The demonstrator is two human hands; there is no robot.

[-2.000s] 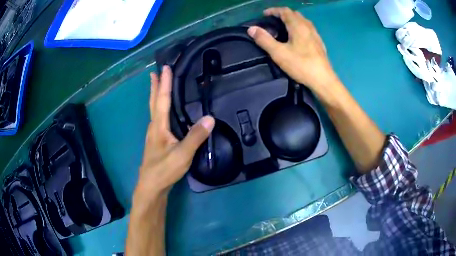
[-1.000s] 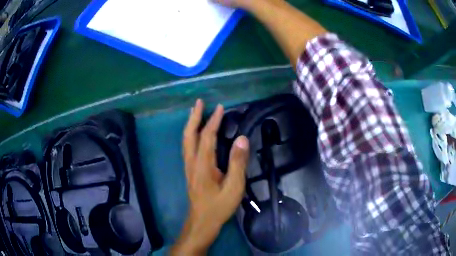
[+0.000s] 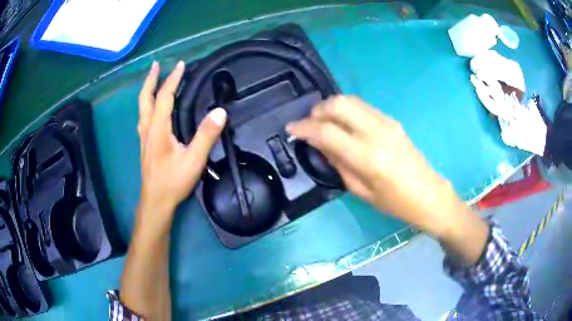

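A black blister tray [image 3: 260, 123] lies tilted on the teal bench with a black headset [image 3: 244, 199] seated in it, headband arching at the far side. The boom microphone lies across the left ear cup. My left hand [image 3: 169, 150] is around the tray's left edge, thumb on top near the boom, fingers spread. My right hand [image 3: 357, 144] is over the right ear cup, partly hiding it. Its fingertips pinch a tiny accessory [image 3: 291, 135] with a shiny part, just above the small slot between the cups, where a dark piece or recess shows.
More black trays with headsets [image 3: 81, 226] stand at the left. A blue-rimmed line tray [image 3: 94, 49] with white liner lies beyond the bench edge at upper left. A white bottle [image 3: 471, 35] and crumpled white cloth or gloves [image 3: 511, 103] are at the right.
My right hand has come back from the white-lined blue tray to the headset tray, now with the small accessory in its fingertips. My left hand stays at the tray's left edge. The view has shifted.
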